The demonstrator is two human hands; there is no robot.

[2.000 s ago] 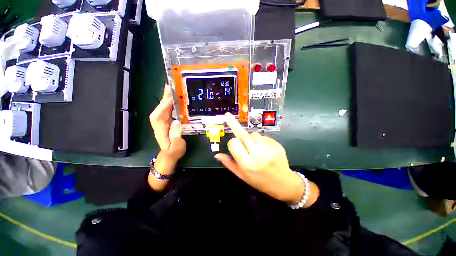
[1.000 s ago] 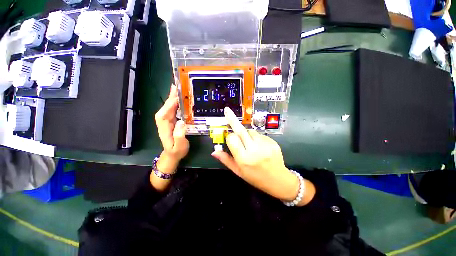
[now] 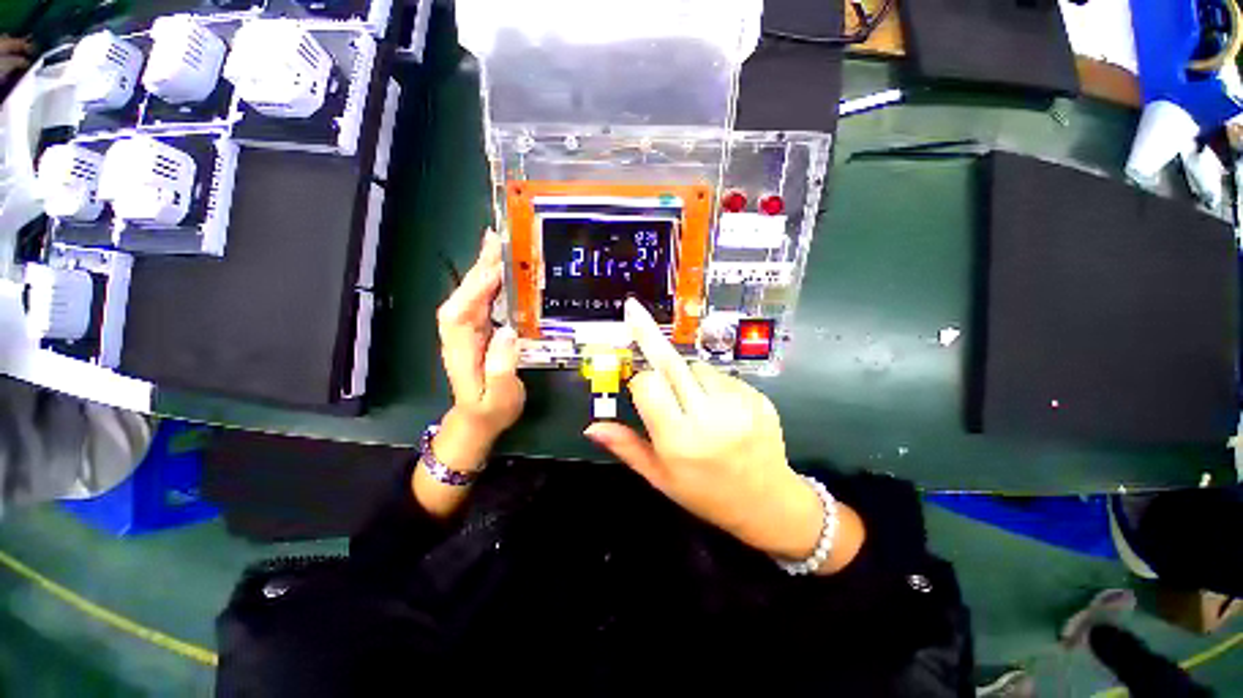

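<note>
The thermostat (image 3: 607,259) sits in the orange nest (image 3: 693,259) of the clear test fixture (image 3: 784,177). Its black face shows glowing digits. The red rocker switch (image 3: 754,338) glows at the fixture's lower right. My right hand (image 3: 709,430) has its index fingertip on the lower edge of the screen, at the touch key row; its other fingers are bent and hold nothing visible. My left hand (image 3: 477,357) rests against the fixture's left side, fingers partly hidden behind the edge. The yellow clamp piece (image 3: 607,368) sits at the front edge between my hands.
White domed units (image 3: 280,68) stand in clear trays at the left, beside black foam (image 3: 280,273). More black foam (image 3: 1111,300) lies at the right. A thin dark tool (image 3: 913,150) lies right of the fixture. A blue tape dispenser (image 3: 1172,68) stands far upper right. A person's shoes show lower right.
The smaller number on the display went from about 14 to 16 and now about 20. My right fingertip stays at the lower part of the screen. The whole view has shifted slightly.
</note>
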